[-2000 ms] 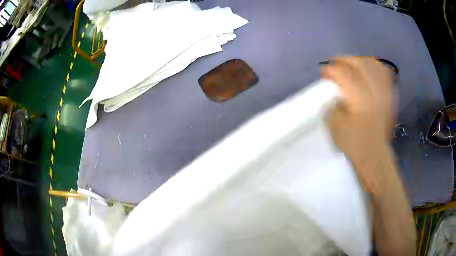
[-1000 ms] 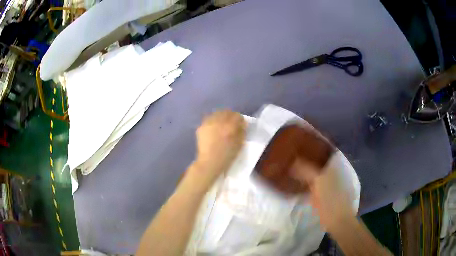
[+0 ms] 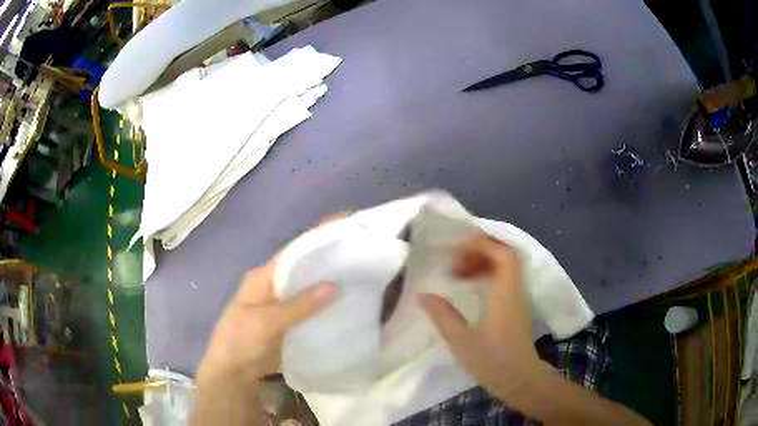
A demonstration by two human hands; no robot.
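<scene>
A white garment piece (image 3: 341,258) is bunched at the table's near edge and over a plaid-covered lap. My left hand (image 3: 258,324) grips its left side, thumb on top and fingers behind. My right hand (image 3: 490,316) is blurred at the right part of the cloth, thumb and fingers apart; whether it pinches the fabric I cannot tell. A dark brown sliver (image 3: 393,296) shows in a gap of the cloth between the hands, probably the brown template, mostly hidden.
A stack of white panels (image 3: 208,141) lies at the left. Black shears (image 3: 540,71) lie at the upper right. A steam iron (image 3: 715,137) stands at the right edge. A long pale padded board (image 3: 166,42) is beyond the stack. Thread scraps (image 3: 627,156) lie near the iron.
The brown template, first flat on the table and then in my right hand over the cloth, is now mostly hidden in the cloth. My left hand has moved down to the cloth's left side.
</scene>
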